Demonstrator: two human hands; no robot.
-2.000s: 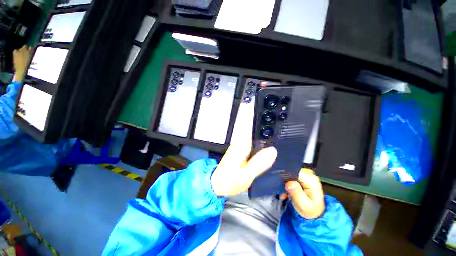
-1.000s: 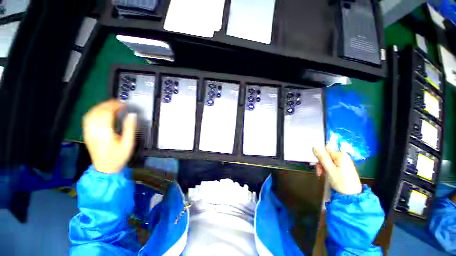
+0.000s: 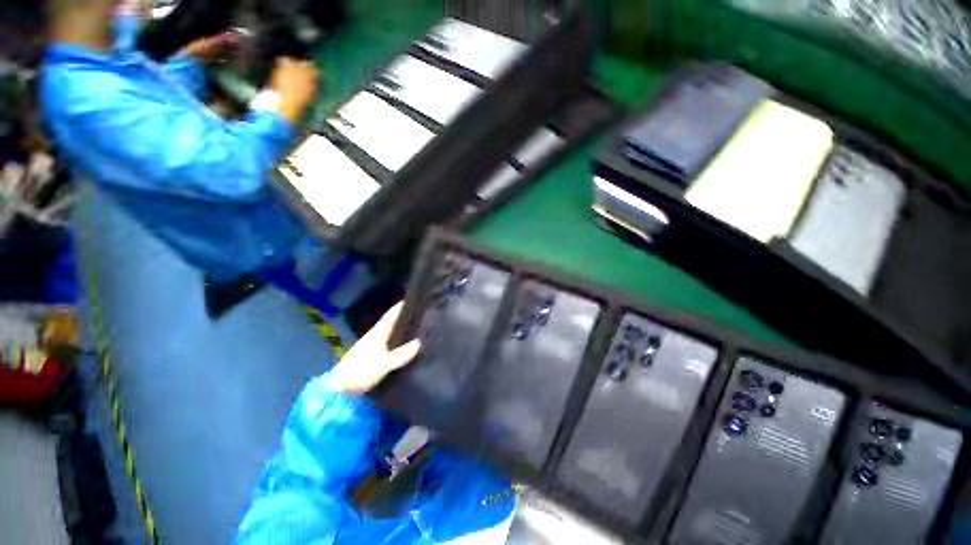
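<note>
The black phone tray (image 3: 660, 426) holds a row of covered smartphones (image 3: 639, 415) with dark backs and camera lens rings at their upper ends. It is tilted and lies across the lower right of the view. My left hand (image 3: 375, 353) grips the tray's left end, thumb over the edge and fingers hidden beneath or behind it. My right hand is not in view. The tray's lower right part is cut off by the picture's edge.
Stacked trays (image 3: 468, 138) with silver-white panels stand at upper left on the green mat (image 3: 554, 229). The cover tray (image 3: 745, 261) with grey, cream and silver panels is at upper right. A person in a blue jacket (image 3: 160, 138) works at far left, above the blue-grey floor (image 3: 192, 394).
The view has swung left. The phone went from my hands into the tray, filling its slots. My left hand then took the tray's left end, and the tray is now tilted. My right hand has left view.
</note>
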